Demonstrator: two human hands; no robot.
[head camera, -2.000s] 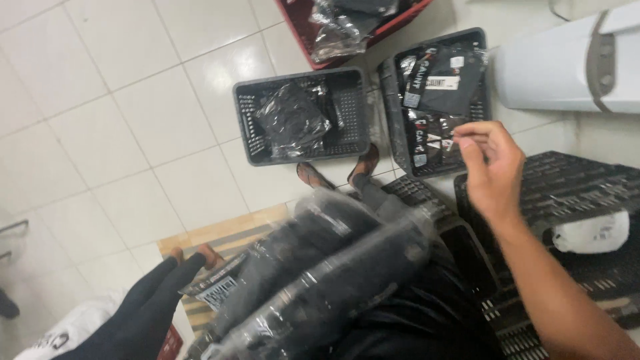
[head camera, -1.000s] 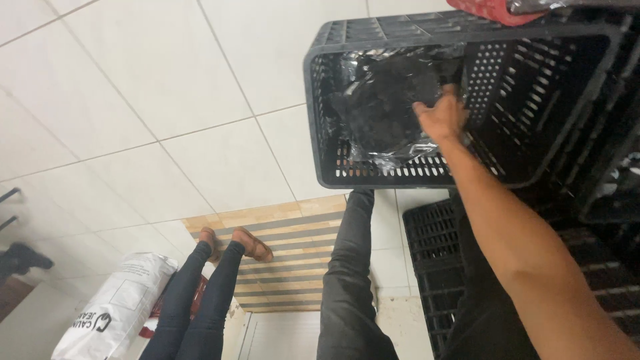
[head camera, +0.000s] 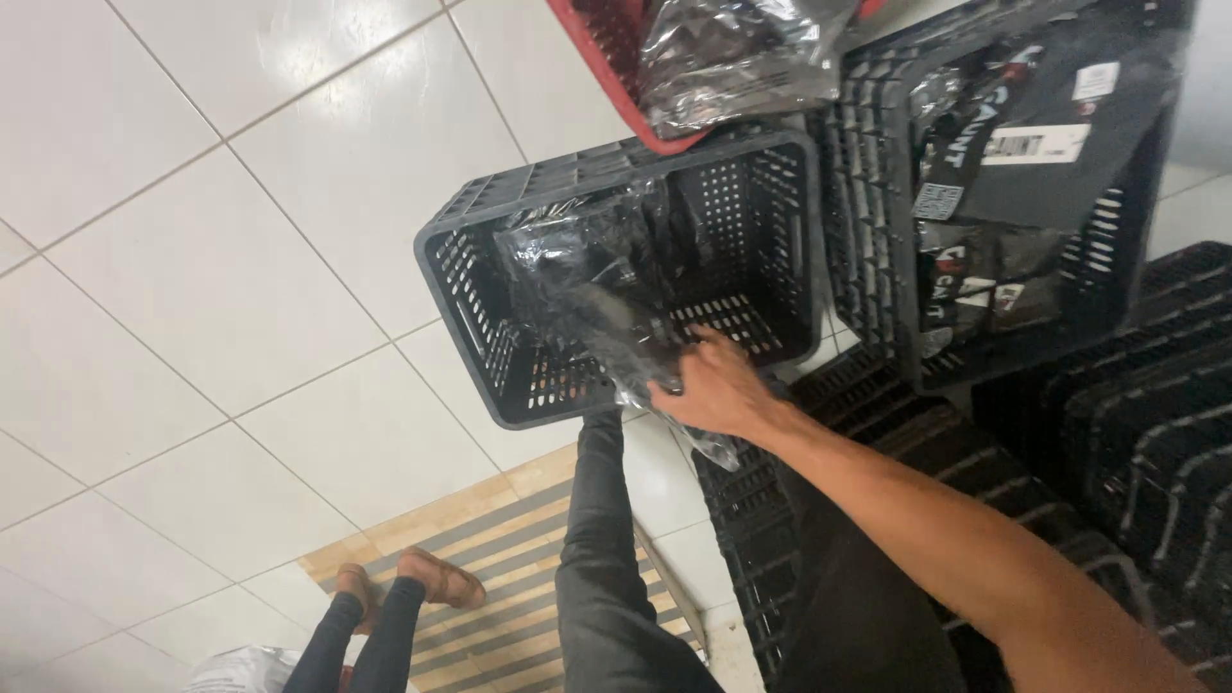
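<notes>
Over the near edge of a dark grey plastic crate (head camera: 448, 318), my right hand (head camera: 717, 385) is at a clear plastic bag holding dark folded clothing (head camera: 587, 269). The fingers are partly spread and blurred, so whether they grip the film cannot be told. The bag lies inside the left and middle of the crate, and a loose end of its film hangs over the rim below my hand. My left hand is out of the frame.
A red crate (head camera: 616, 77) with bagged goods adjoins the grey one at the top. To the right, another crate (head camera: 890, 241) holds labelled bagged garments (head camera: 1039, 183). Stacked black crates (head camera: 1155, 414) stand at lower right. Another person's legs (head camera: 380, 626) are on a striped wooden platform (head camera: 500, 568).
Two seconds ago bulky bagged garments lay across the lower middle of the view; they are out of sight now. My right hand has come from the side to the grey crate's bag. The view has shifted.
</notes>
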